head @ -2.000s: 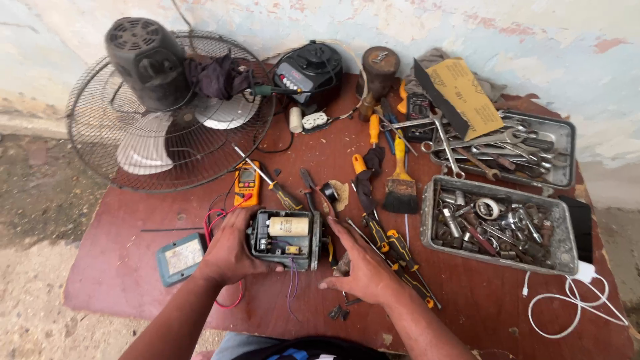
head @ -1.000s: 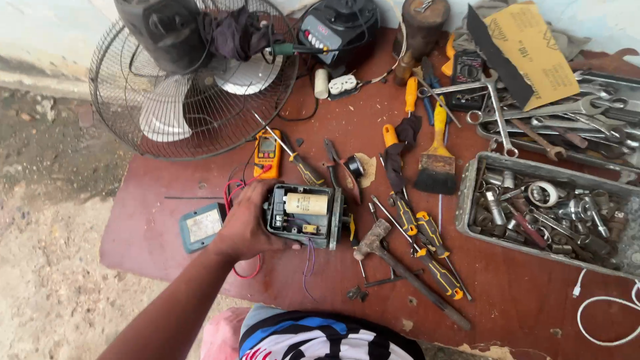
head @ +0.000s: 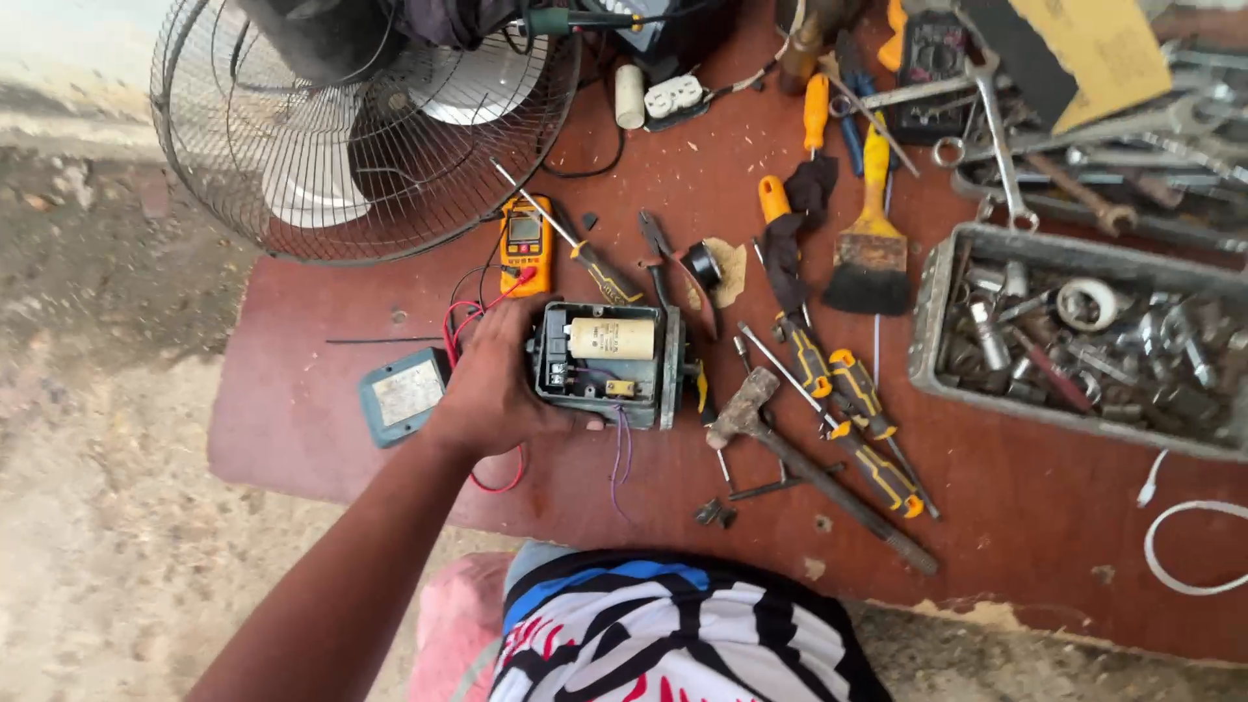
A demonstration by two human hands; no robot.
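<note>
My left hand (head: 497, 385) grips the left side of an open metal electrical housing (head: 642, 409) on the red-brown table. Inside it lie a cream cylindrical capacitor (head: 612, 338) and a small terminal block (head: 620, 388); purple wires (head: 621, 458) hang out over its front edge. A blue-grey cover plate (head: 402, 398) lies left of my wrist. Behind my hand is an orange multimeter (head: 526, 244) with red and black leads. A hammer (head: 780, 448) rests right of the housing, beside several yellow-and-black screwdrivers (head: 871, 468). My right hand is out of view.
A fan with a wire cage (head: 361, 136) stands at the back left. Pliers (head: 673, 263), a paintbrush (head: 868, 258) and a white outlet (head: 673, 95) lie behind the housing. To the right are a metal tray of sockets (head: 926, 312), wrenches (head: 999, 136) and a white cable (head: 1160, 556).
My right hand, beside the housing two seconds ago, has left the view. My left hand stays on the housing. The view has shifted closer to the table.
</note>
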